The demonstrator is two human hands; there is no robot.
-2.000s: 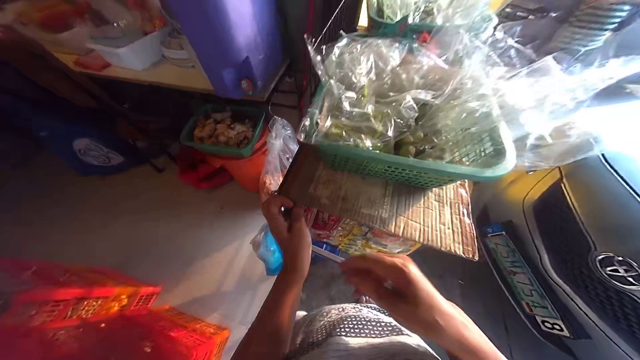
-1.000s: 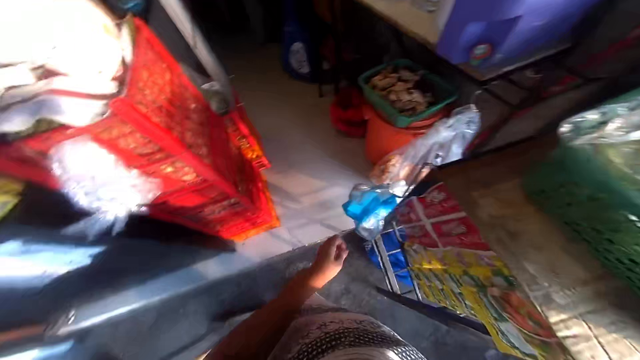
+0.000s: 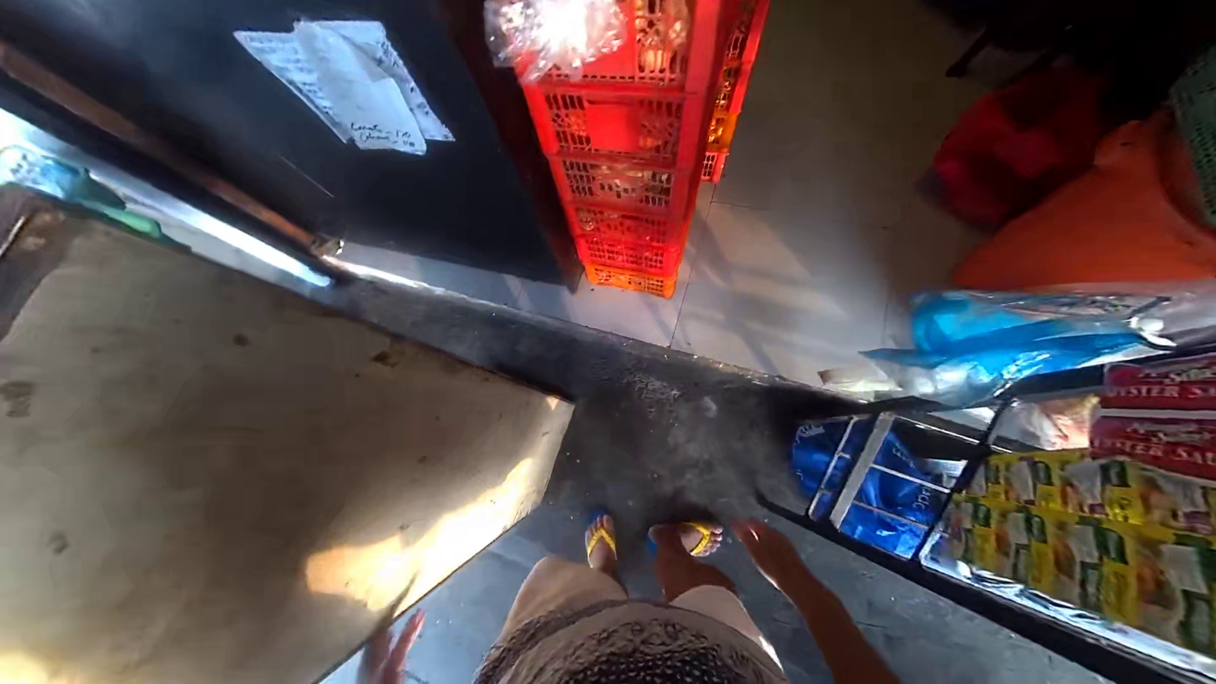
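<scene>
My left hand [image 3: 391, 650] is at the bottom edge of the view, partly cut off, beside the lower corner of a large tan board or tabletop [image 3: 237, 408]; its fingers are apart and hold nothing. Lower right of centre, my right hand [image 3: 768, 551] hangs empty and blurred above the grey floor, close to my foot in a yellow-strapped flip-flop [image 3: 703, 540]. Whether its fingers are apart is not plain. To its right stands a black wire rack [image 3: 917, 560] with a blue bag [image 3: 888, 499] and strips of yellow sachets [image 3: 1064, 551].
Stacked red plastic crates [image 3: 622, 152] stand at the top centre, next to a dark panel with handwritten papers [image 3: 356, 90]. A low sill [image 3: 655, 380] crosses the floor. At right are an orange container [image 3: 1083, 228], a red bag [image 3: 1026, 142] and a blue plastic bag [image 3: 1016, 347].
The view has swung far to the left, away from the green basket and cardboard. Both hands were near the cardboard at first; now they are apart and low, one on each side of my body.
</scene>
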